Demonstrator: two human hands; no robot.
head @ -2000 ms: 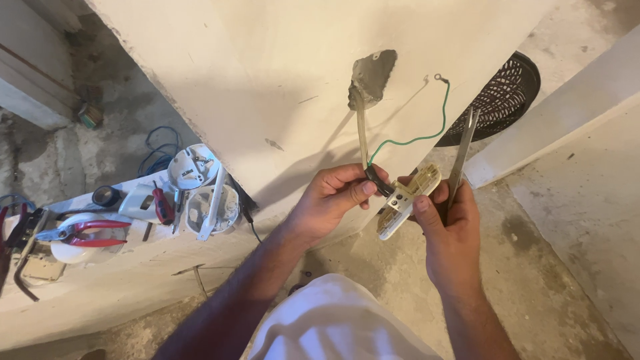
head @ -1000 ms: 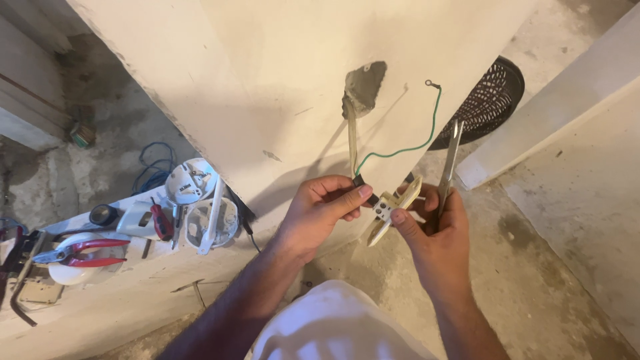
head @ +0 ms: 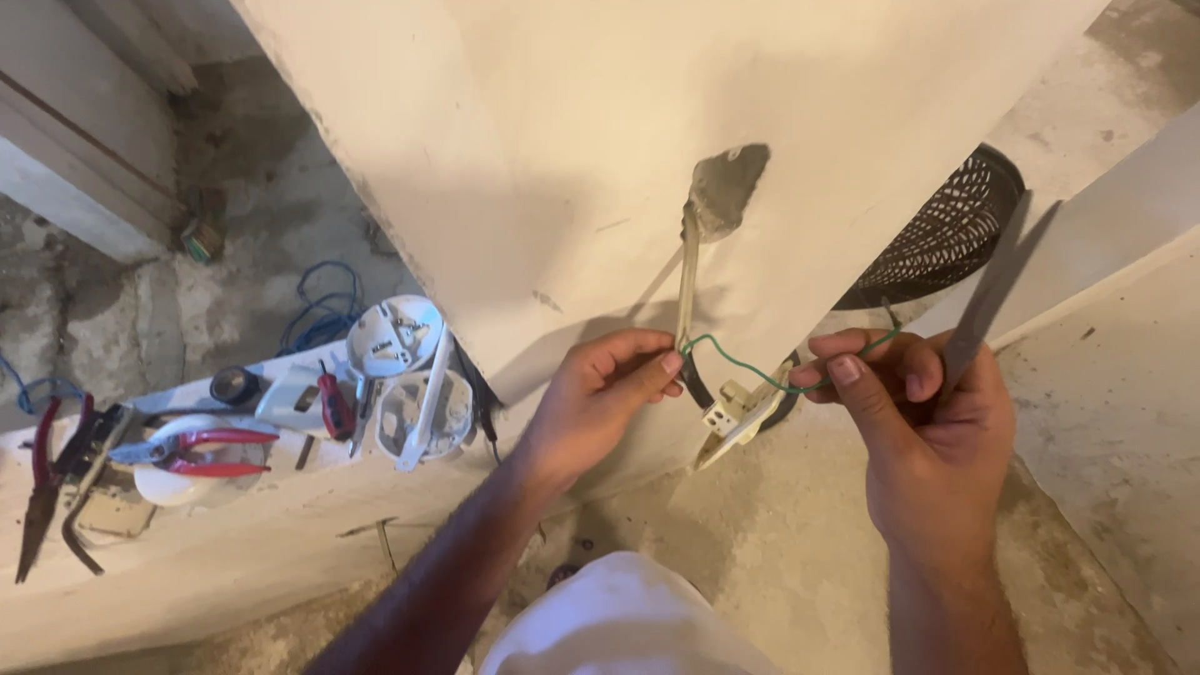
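Observation:
My left hand [head: 614,398] pinches the cable [head: 689,281] where the pale sheath coming from the wall hole [head: 727,192] meets black-covered wires. Between finger and thumb of my right hand [head: 914,412] is the green wire [head: 736,361], which runs across from the cable. Tucked in the same palm, the metal scissors [head: 1003,281] point up and away with blades slightly apart. A white socket module on its cover plate [head: 741,422] hangs tilted from the black wires between my hands, touched by neither as far as I can see.
On the ledge at left lie red-handled pliers [head: 220,453], a red screwdriver [head: 336,403], a black tape roll [head: 234,385], a white round box [head: 396,337] with small parts and a white junction box [head: 427,412]. A black mesh basket [head: 947,230] stands beyond the wall's right edge.
My right hand has let go of the socket module and moved right; it now holds the green wire, whose ring end earlier stood free. The module hangs lower.

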